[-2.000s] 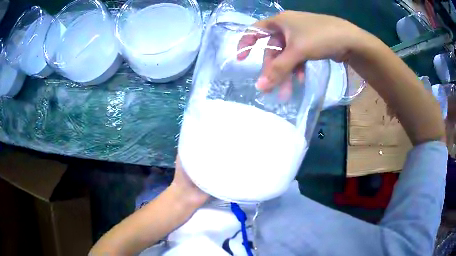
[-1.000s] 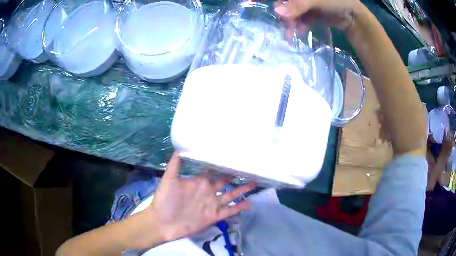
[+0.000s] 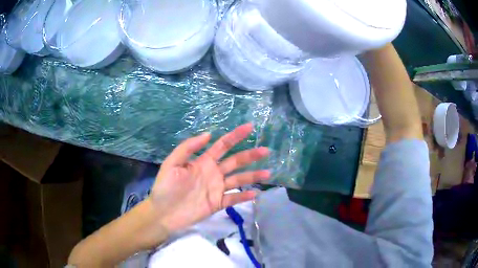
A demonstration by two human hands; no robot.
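Note:
A large housing (image 3: 335, 23) is raised and tilted at the top right, its white rounded end towards me and its clear part pointing left over the row. My right forearm (image 3: 395, 99) reaches up behind it; my right hand is hidden by the housing, which it holds up. My left hand (image 3: 196, 180) is empty, palm up with fingers spread, in front of the bench edge. Clear-and-white housings stand along the bench, including one (image 3: 167, 34) at upper middle and one (image 3: 333, 89) below the raised housing.
Wrinkled clear film (image 3: 141, 115) covers the green bench's near edge. Brown cardboard (image 3: 375, 152) lies at the right, with a white round cap (image 3: 446, 125) beyond. An open carton (image 3: 31, 172) is at lower left. A red object (image 3: 354, 209) is below the bench. Part of another person shows at far right.
The held housing has moved up and right, away from my left hand, and turned so its white end faces me. My left hand has let go and spread open.

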